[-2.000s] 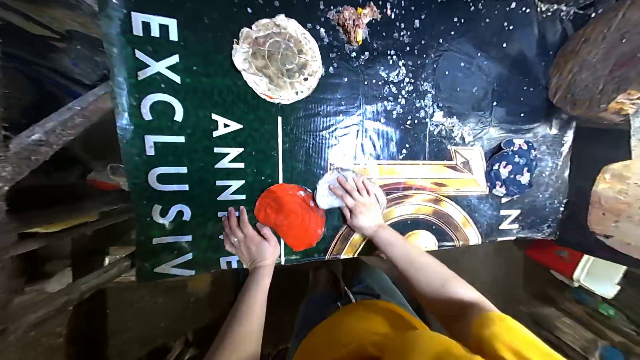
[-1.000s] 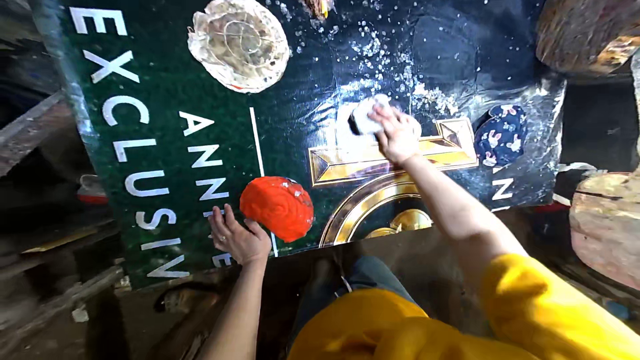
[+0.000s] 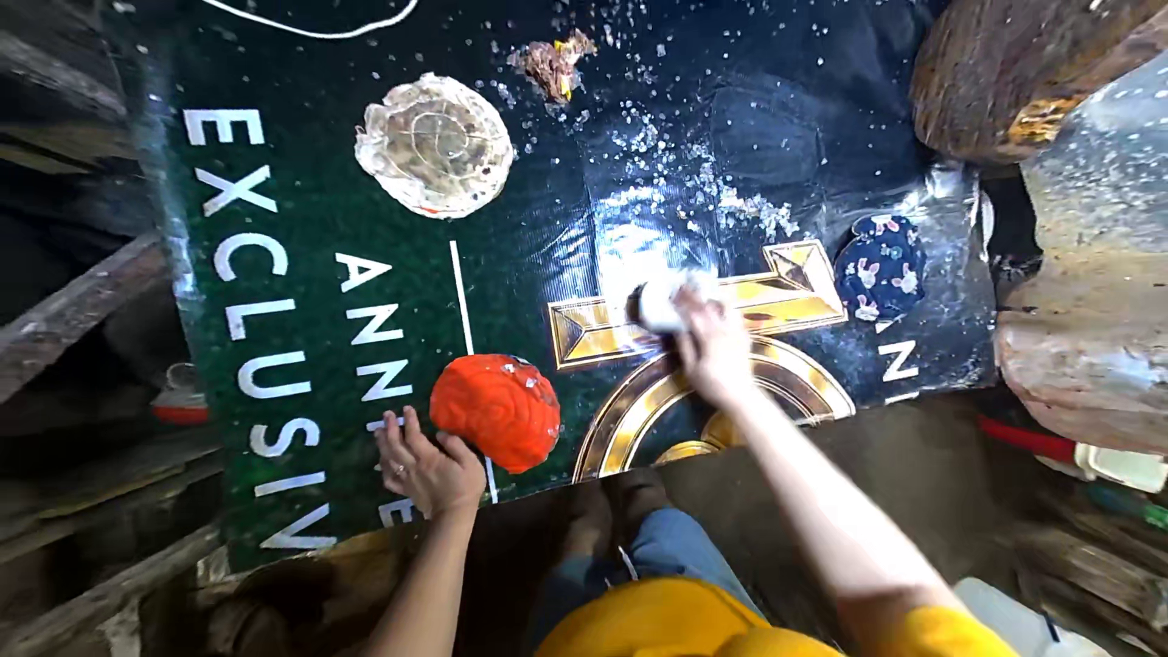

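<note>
My right hand (image 3: pixel 714 347), blurred, has its fingers on a white pad or wad (image 3: pixel 664 303) against the printed plastic banner sheet (image 3: pixel 529 237). The pad's material cannot be told. Flat on the sheet lies my left hand (image 3: pixel 431 464), its fingers apart, beside a bright red-orange rounded piece (image 3: pixel 495 412) with a wet look. Above that piece sits a whitish, round, rough-edged disc (image 3: pixel 435 146). A dark blue fabric item with a rabbit print (image 3: pixel 881 268) rests near the sheet's right end.
White crumbs or droplets (image 3: pixel 721 182) are scattered over the sheet's upper middle, near a small brownish scrap (image 3: pixel 554 66). A white cord (image 3: pixel 315 34) curves at the top. Large wood-like blocks (image 3: pixel 1004 78) stand on the right. Wooden beams (image 3: pixel 78 310) are at the left.
My right hand and the white pad have moved from beside the red piece, up and right over the sheet, then back a little left and down. My left hand stays by the red piece.
</note>
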